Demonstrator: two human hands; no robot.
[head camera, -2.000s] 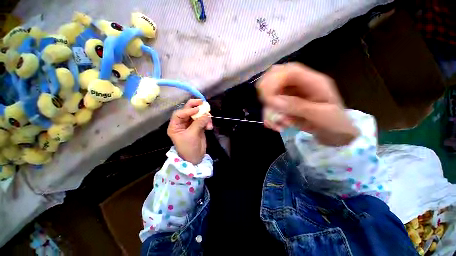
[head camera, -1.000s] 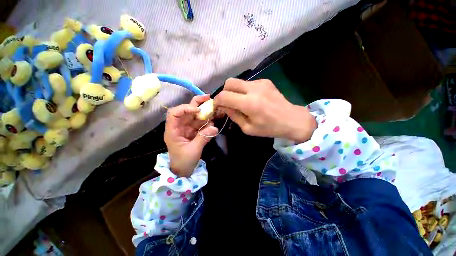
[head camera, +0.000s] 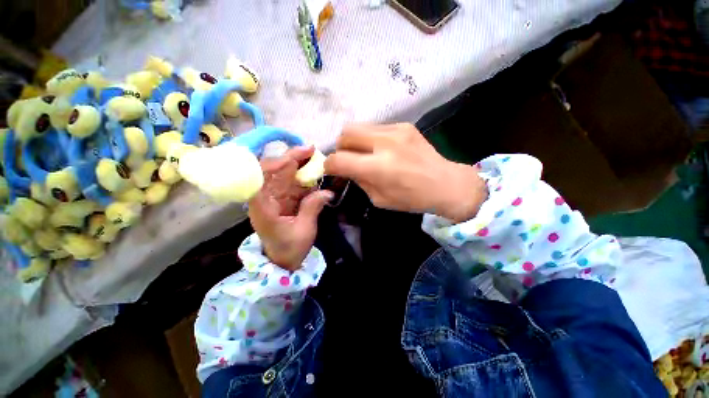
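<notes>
My left hand holds a small pale yellow plush end piece between thumb and fingers. A light blue plush band runs from it to the left. A larger pale yellow stuffed piece hangs beside my left hand, over the table edge. My right hand has its fingertips pinched at the right side of the small end piece. A thin loop of thread shows below the fingertips. No needle can be made out.
A heap of blue and yellow plush toys lies on the striped cloth table at left. Snips and a phone lie farther back. A cardboard box stands at right, a white plastic bag lower right.
My right hand was pulling thread out to the right, then came back to the end piece and stays there. The large yellow piece has swung nearer. The view has shifted, showing the phone.
</notes>
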